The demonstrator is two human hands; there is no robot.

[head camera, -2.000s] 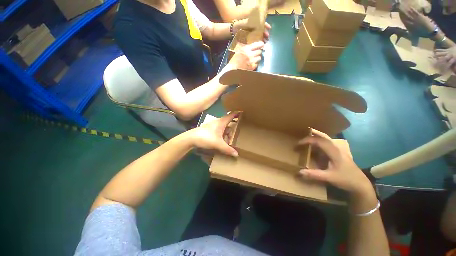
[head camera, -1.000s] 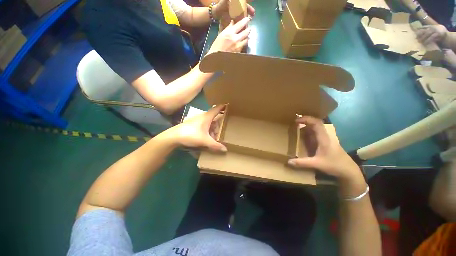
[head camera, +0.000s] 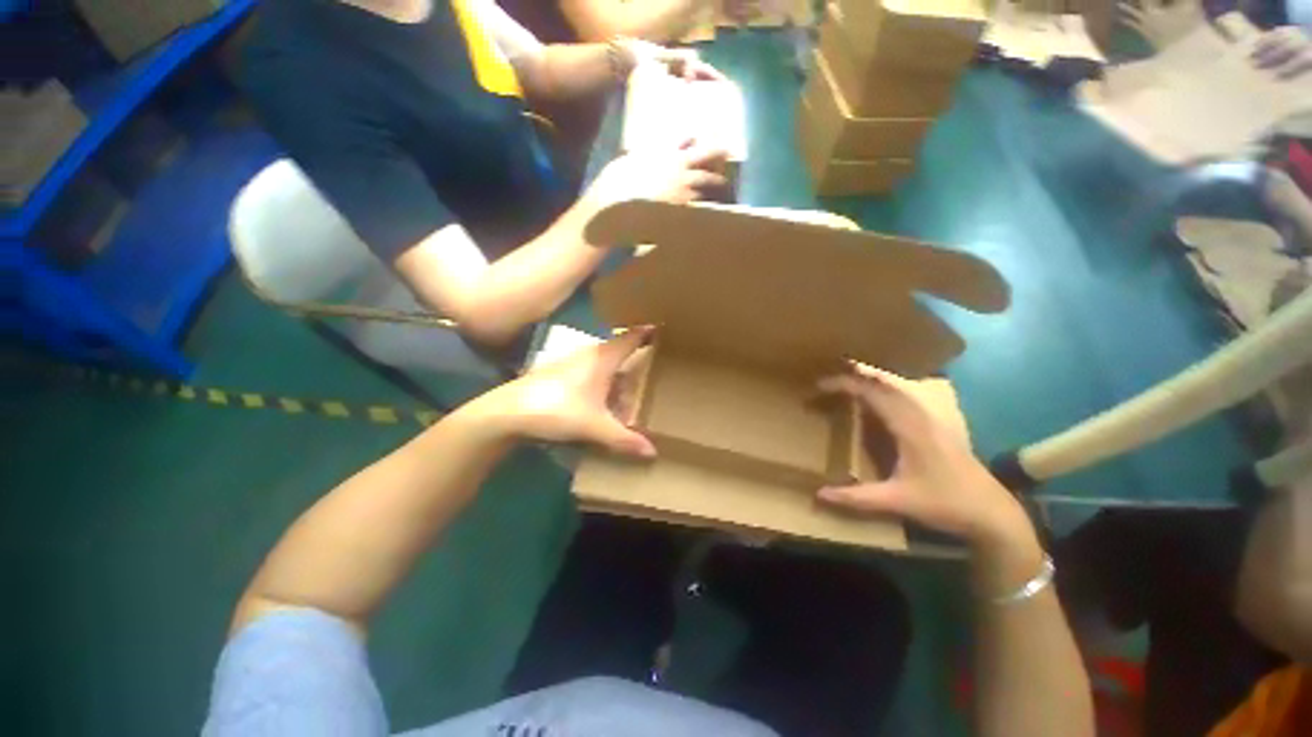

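Observation:
A brown mailer box (head camera: 741, 410) sits with raised walls on a stack of blanks (head camera: 720, 504) at the table edge. Its lid panel (head camera: 784, 288) stands open at the far side, with a round-ended tuck flap along its top. My left hand (head camera: 583, 396) grips the left side wall, thumb at the near corner. My right hand (head camera: 921, 454) grips the right side wall, thumb at the near right corner and fingertips over the wall's top. Both hands are bare; some fingers are hidden behind the walls.
Closed boxes (head camera: 871, 108) are piled on the green table (head camera: 1036, 346). A seated person (head camera: 389, 144) is at the far left with a box. Other hands and blanks (head camera: 1194, 101) are at the far right. A pale round post (head camera: 1165, 410) crosses at right. Blue shelving (head camera: 115, 274) stands left.
Both hands keep their hold on the side walls. The view has shifted. The person at the left has turned the box in their hands, and blanks at the far right have moved.

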